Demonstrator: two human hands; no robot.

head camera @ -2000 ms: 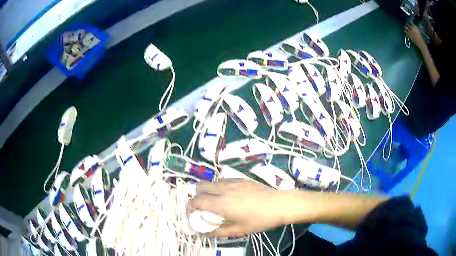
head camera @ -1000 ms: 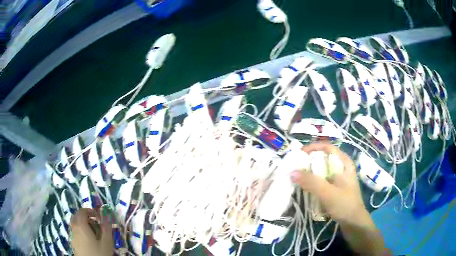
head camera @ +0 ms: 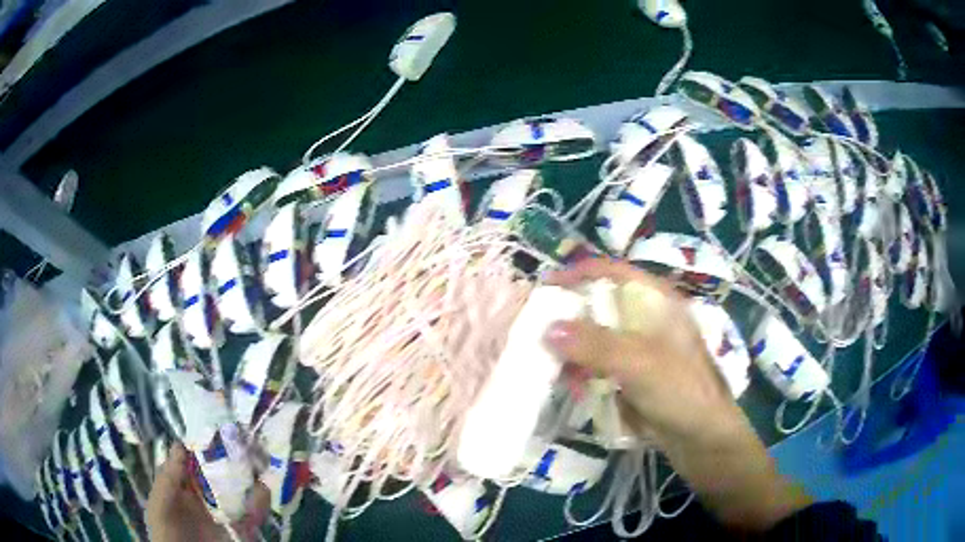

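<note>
My right hand (head camera: 645, 355) holds a plain white back cover (head camera: 513, 397) by its upper end, between thumb and fingers, and more pale pieces sit in its palm. My left hand (head camera: 201, 503), at the lower left and cut off by the bottom edge, holds a white housing (head camera: 217, 450) with a blue band; the fingers are blurred. The pale pink cord pile (head camera: 407, 339) lies between the hands. A green circuit board (head camera: 545, 231) shows in an open shell just above my right hand, which partly covers it.
Many white units (head camera: 280, 259) with blue bands stand in rows left and right, cords hanging. A grey metal rail (head camera: 402, 191) runs behind them. A closed unit (head camera: 421, 48) lies on the green belt beyond. A crinkled clear bag (head camera: 37, 371) is at the far left. A blue stool (head camera: 899, 423) shows lower right.
My left hand has raised a white housing that was not visible in it a second ago. My right hand has moved slightly left with the cover, now clear of the cord pile's right side.
</note>
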